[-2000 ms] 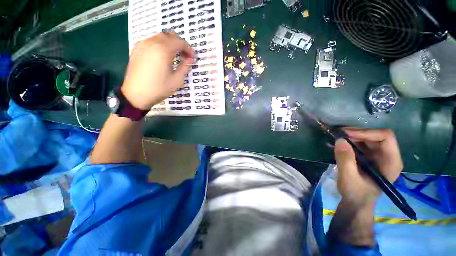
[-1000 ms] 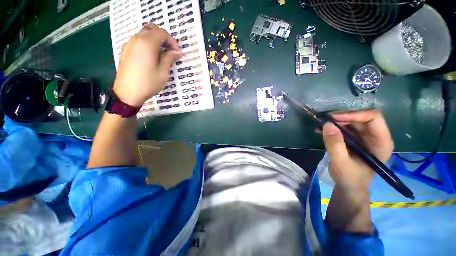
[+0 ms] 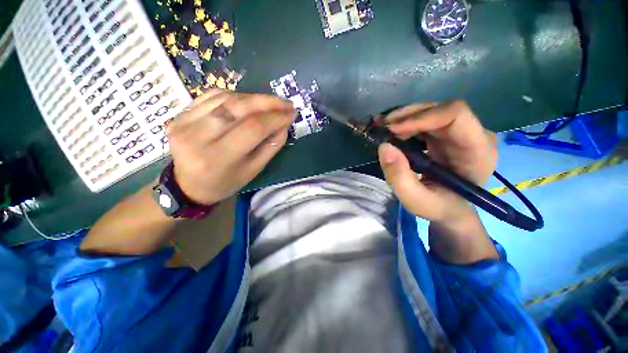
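Note:
A small silvery-white circuit board (image 3: 308,123) lies on the dark green bench mat. My left hand (image 3: 231,138) is at the board's left edge, thumb and fingers pinched together; whether a tiny part is between them is too small to tell. My right hand (image 3: 441,155) holds the black soldering iron (image 3: 458,185) like a pen. The iron's thin metal tip points left, at the board's right side; whether it touches cannot be told. The white tray (image 3: 89,162) with rows of small dark and copper-coloured parts lies left, partly behind my left hand.
A loose pile of black and gold-yellow pieces (image 3: 206,41) lies between tray and boards. Another board (image 3: 342,15) lies further back. A wristwatch (image 3: 445,19) lies at the back right. A black cable (image 3: 580,76) runs down the right side.
My left hand has moved from over the tray to the board's left edge. My right hand still holds the iron near the board. The view has shifted, and the fan and white tub are out of it.

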